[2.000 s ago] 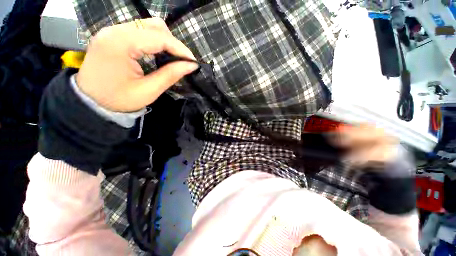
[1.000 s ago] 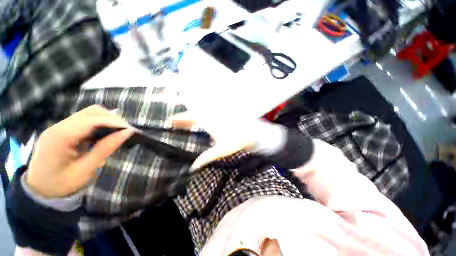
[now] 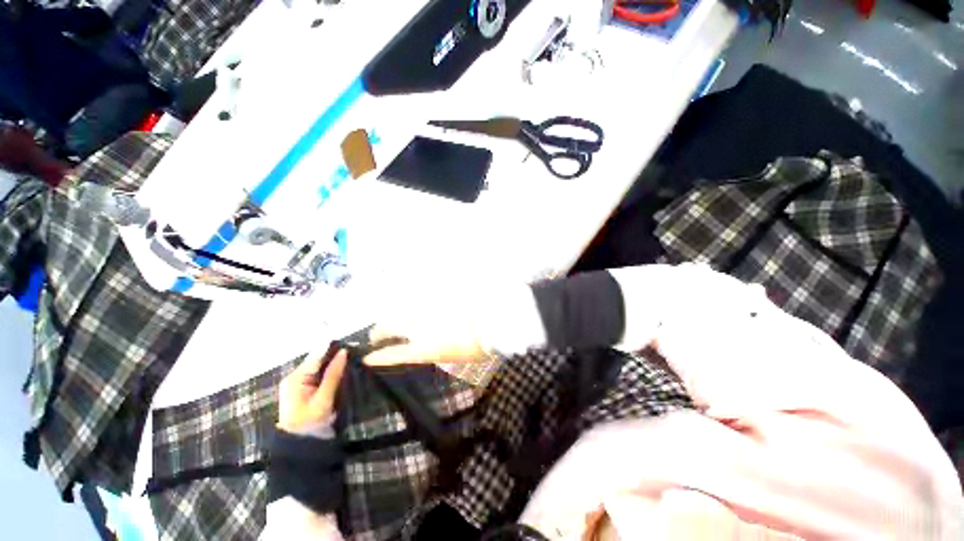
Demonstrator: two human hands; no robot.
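A plaid garment panel in black, grey and cream lies over the front edge of the white table and the wearer's lap. A dark binding strip runs from the fingers down towards the lap. My left hand pinches the panel's dark edge between thumb and fingers. My right hand lies flat-fingered just right of it, over the cloth; it is washed out, and whether it grips cannot be told. The needle area of the sewing machine is just beyond both hands.
Black-handled shears, a smartphone and a brown cardboard piece lie beyond the hands. An orange-handled item is at the far end. Plaid pieces hang at left and lie on dark cloth at right.
The view has turned, showing more of the machine. Both hands, earlier farther apart with the cloth edge raised, are now close together at the panel's edge near the needle area.
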